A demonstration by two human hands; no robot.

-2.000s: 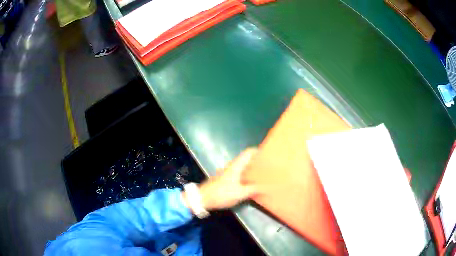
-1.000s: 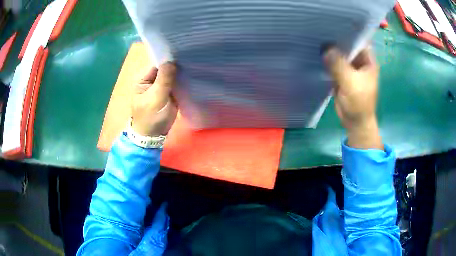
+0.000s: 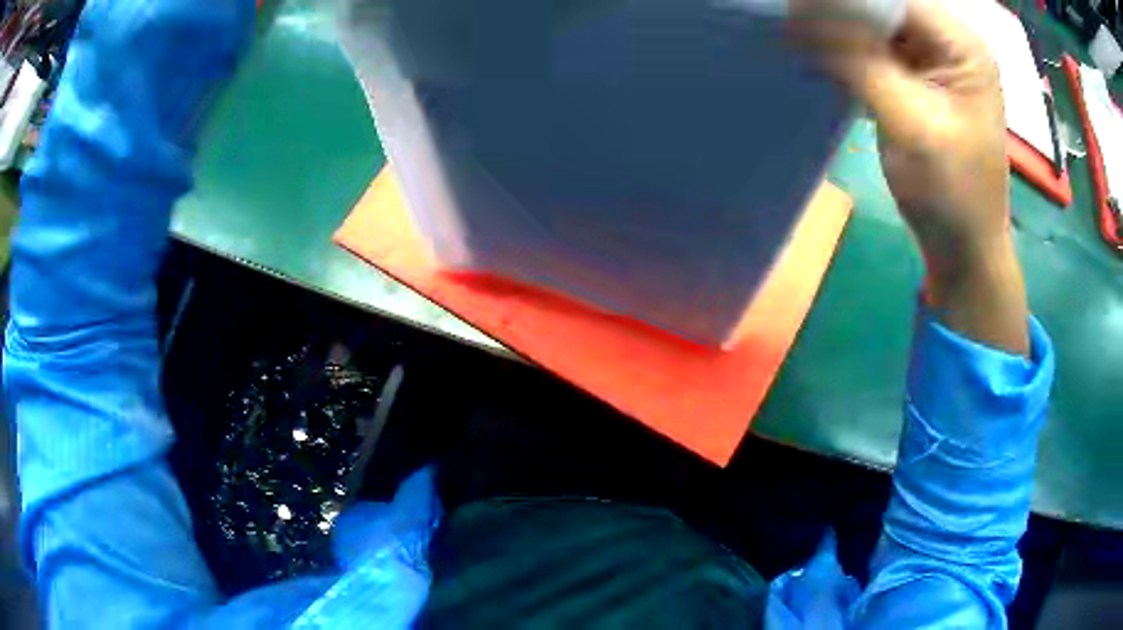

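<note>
A grey-violet translucent sheet (image 3: 628, 160) is held up, tilted and blurred, over an orange-red board (image 3: 591, 357) that lies on the green table mat (image 3: 837, 357). A paler sheet edge shows along its left side. My right hand (image 3: 930, 111) grips the sheet's upper right part, with the fingers blurred. My left hand is out of the picture past the top edge; only its blue sleeve shows at the left. The board's lower corner juts over the table's front edge.
White-faced stacks with orange-red rims (image 3: 1094, 135) lie at the upper right. A black bin of loose shiny clips (image 3: 289, 443) stands below the table edge at lower left. White and dark items sit at the far upper left.
The view has turned. The sheet still hangs over the board, its fine lines now blurred. My left hand has gone up out of the picture; my right hand has moved up and right.
</note>
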